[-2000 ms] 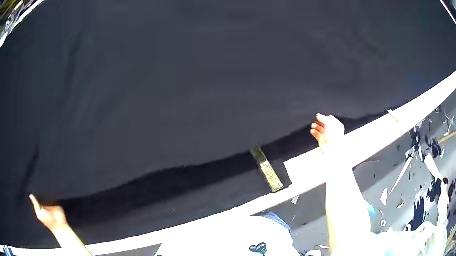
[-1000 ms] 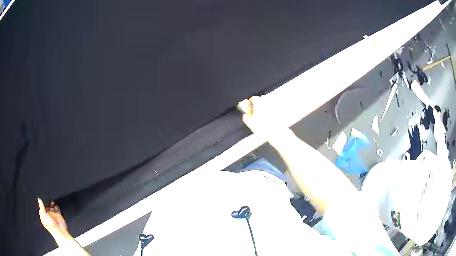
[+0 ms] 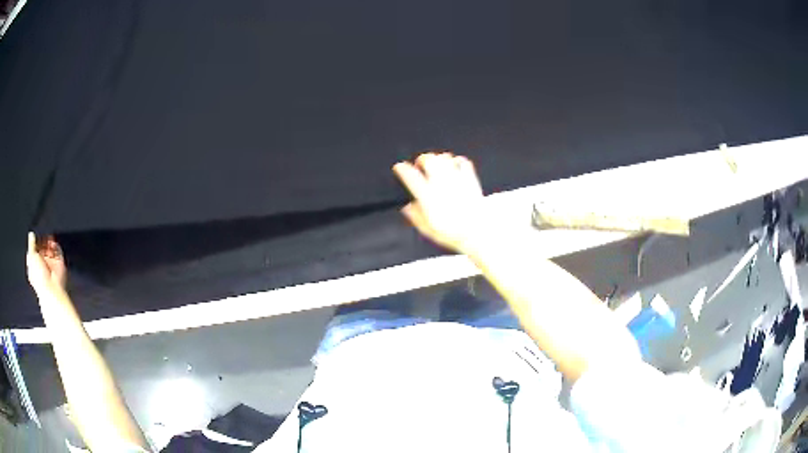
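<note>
A large black fabric ply (image 3: 266,115) covers most of the view. My left hand (image 3: 46,263) is at the far left, pinching the ply's near edge and holding it raised. My right hand (image 3: 443,195) is right of centre, fingers over the ply and thumb at its edge. The edge runs fairly straight between my hands, with a dark shadow under it. Greyer lower layers (image 3: 301,252) show below. My left fingertips are partly shadowed.
The white table edge (image 3: 266,306) crosses below the cloth. A pale flat bar (image 3: 611,218) lies on the white strip at right. Scraps and a blue piece (image 3: 654,320) lie on the grey floor. My body is against the near side.
The view has turned. My left hand is higher in view, and the ply edge between my hands lies more level. The pale bar shows beyond my right hand.
</note>
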